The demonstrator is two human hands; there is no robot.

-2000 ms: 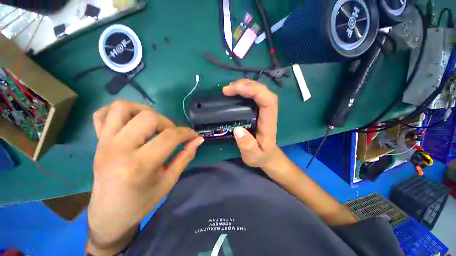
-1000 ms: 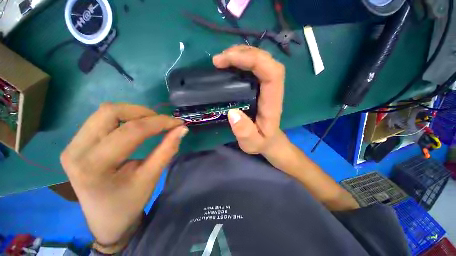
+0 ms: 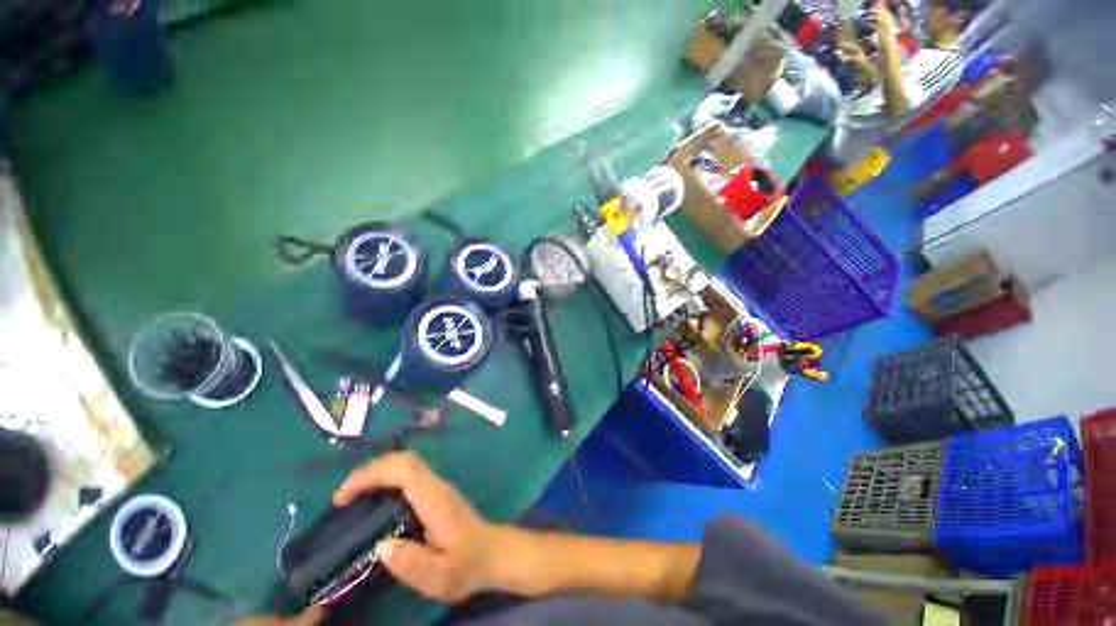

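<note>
My right hand [image 3: 435,532] grips a plain black speaker inner housing [image 3: 331,538] over the bench at the bottom left. Its open side faces down and right, with a board strip and thin wires showing under my thumb. A thin white lead [image 3: 289,526] with a small plug sticks out from the housing's left end. Only a bit of my left hand [image 3: 291,618] shows at the bottom edge, by the housing's lower left end. The rest is cut off, and whether its fingers hold a wire cannot be seen.
Three dark blue speakers [image 3: 455,336], an electric screwdriver [image 3: 548,367], a white strip [image 3: 477,407], tweezers [image 3: 304,391], a clear cup [image 3: 178,357] and an end cap [image 3: 148,536] are on the green bench. Crates [image 3: 814,263] stand right. A person's arm [image 3: 890,61] shows at the far top right.
The view has swung right and up, so the housing and hands now sit lower left. My left hand has mostly dropped out of the picture. My right hand still grips the housing, now tilted.
</note>
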